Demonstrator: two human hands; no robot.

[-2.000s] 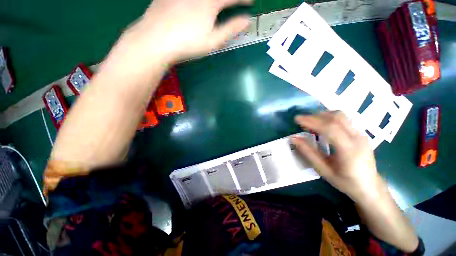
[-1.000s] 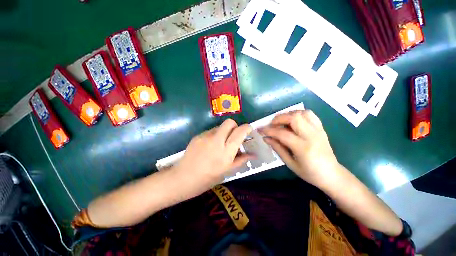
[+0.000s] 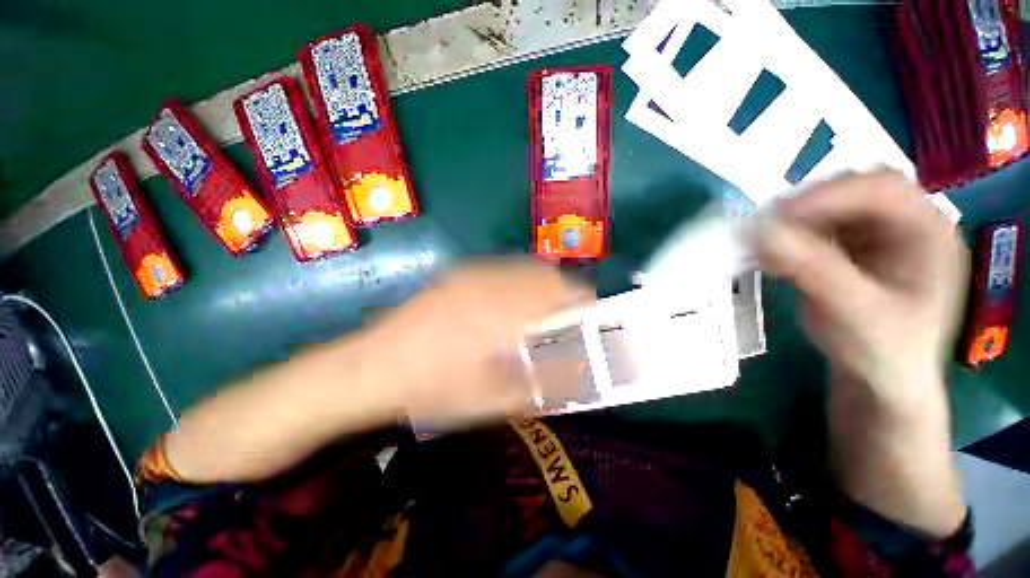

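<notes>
A long white sticker sheet [image 3: 678, 339] with grey rectangles lies nearest my body. My left hand [image 3: 474, 344] is blurred over the sheet's left part; its fingertips are hard to make out. My right hand [image 3: 870, 260] is raised above the sheet's right end, its fingers closed on a blurred white peeled piece [image 3: 706, 239]. A red unit [image 3: 570, 158] with a blue-and-white patterned area and an orange end lies alone beyond the sheet.
Several red units [image 3: 296, 169] lie in a slanted row at left. White waste sheets [image 3: 779, 96] with windows are heaped beyond my right hand. A red stack [image 3: 943, 96] is at upper right, with a single red unit [image 3: 996, 294] below it. A pale rail [image 3: 474, 40] runs behind.
My right hand has moved right and up from the sheet, now with a white piece in its fingers. My left hand has stayed near the sheet. The view has shifted slightly.
</notes>
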